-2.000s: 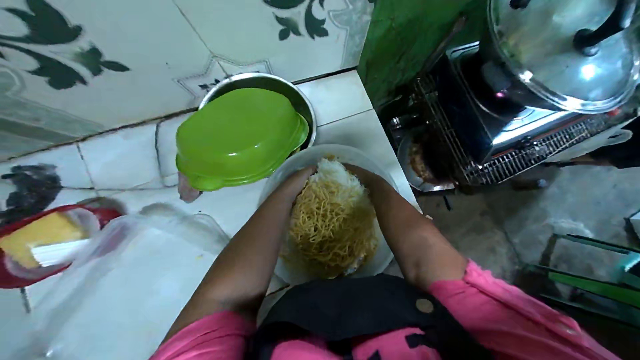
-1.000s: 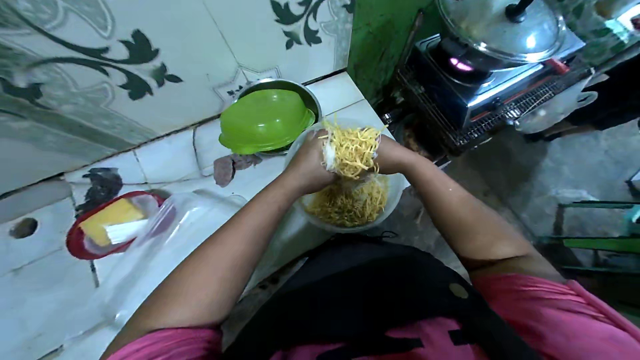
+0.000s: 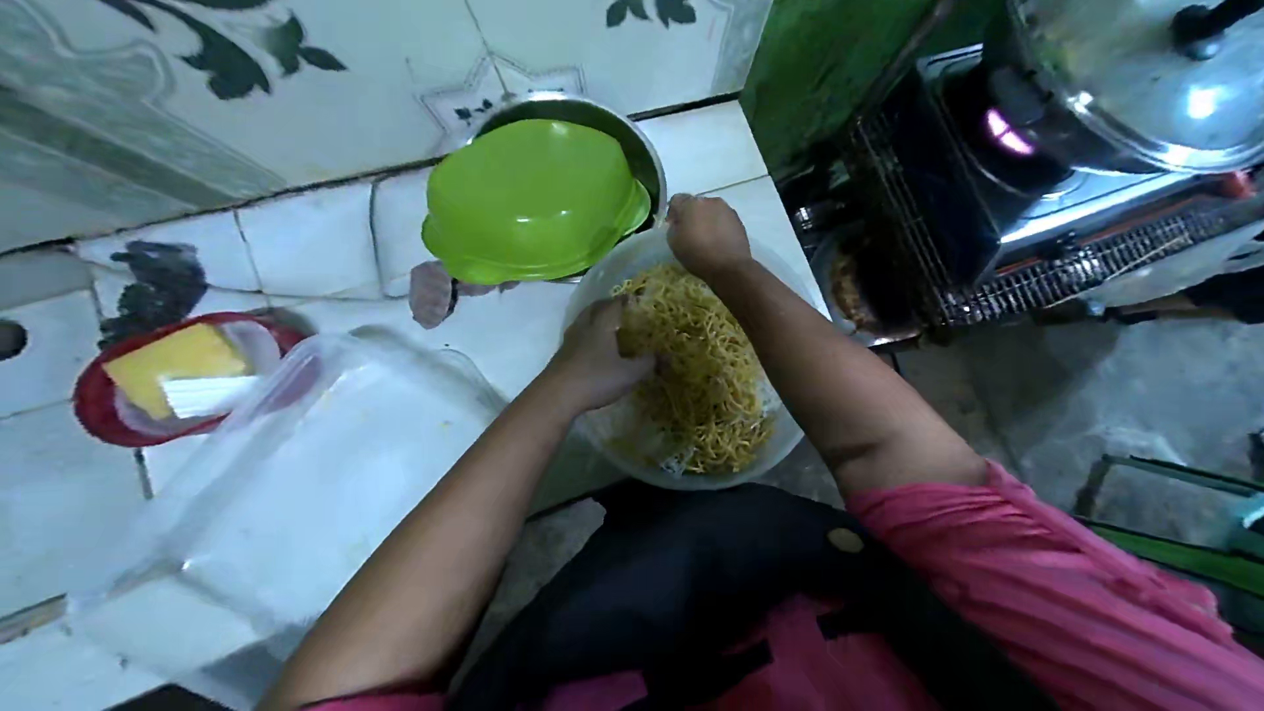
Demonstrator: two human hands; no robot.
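A round, translucent bowl (image 3: 617,449) holds a heap of yellow noodles (image 3: 706,380), with some white strands among them. My left hand (image 3: 602,360) is inside the bowl at its left side, its fingers against the noodles; whether they grip any cannot be told. At the bowl's far rim is my right hand (image 3: 706,235), its fingers curled in; it looks closed on the rim, though the fingertips are partly hidden. Just behind the bowl, a green plastic basin (image 3: 533,202) lies upside down over a round metal pan (image 3: 647,163).
A clear plastic container (image 3: 326,474) lies at the left, beside a red basket (image 3: 94,400) with a yellow sponge (image 3: 178,365). A lidded metal pot (image 3: 1136,89) stands on a lit gas stove (image 3: 1086,212) at the right. The tiled wall (image 3: 395,59) runs behind the counter.
One second ago both hands held a clump of noodles raised over the bowl. The noodles are now down in the bowl, and my right hand has moved to its far rim.
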